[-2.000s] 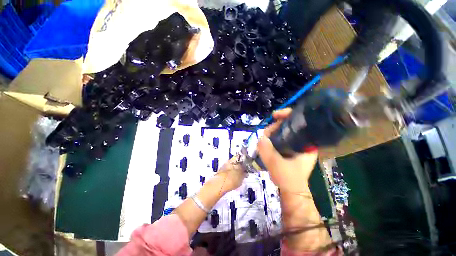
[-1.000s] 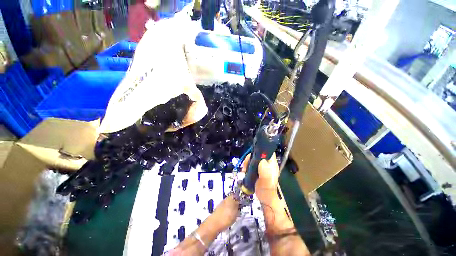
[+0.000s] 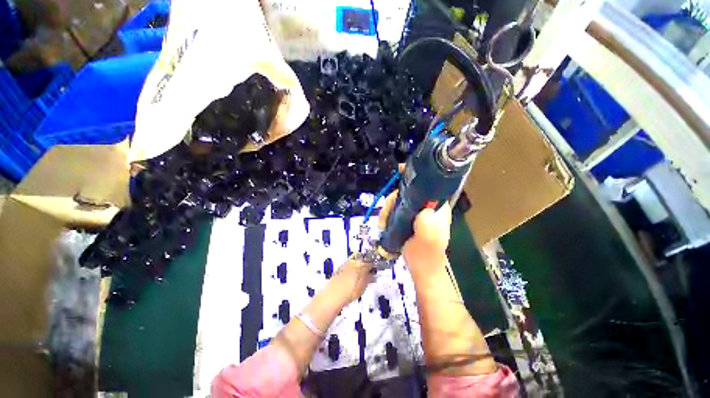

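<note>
The dark power screwdriver (image 3: 423, 190) with a red button is tilted over the rows. My right hand (image 3: 424, 233) is wrapped around its lower body. My left hand (image 3: 354, 278) is at the silvery nozzle (image 3: 372, 253) below the driver; its fingertips are hidden there, so I cannot tell what they hold. A thin blue hose (image 3: 381, 198) runs beside the driver. White plates (image 3: 300, 268) with dark centre parts lie in close rows under and left of my hands. The driver's tip and the plate under it are hidden.
A large heap of black plastic parts (image 3: 327, 148) lies behind the plates, with a cream paper sack (image 3: 198, 70) spilling more. Cardboard boxes stand left (image 3: 78, 175) and right (image 3: 510, 175). Small silvery bits (image 3: 511, 284) lie at the right edge. Blue crates (image 3: 93, 101) are at the back left.
The view tilted up, then back down partway. The driver stands more upright than two seconds ago and leans further right than one second ago. Both hands stay at the driver and nozzle.
</note>
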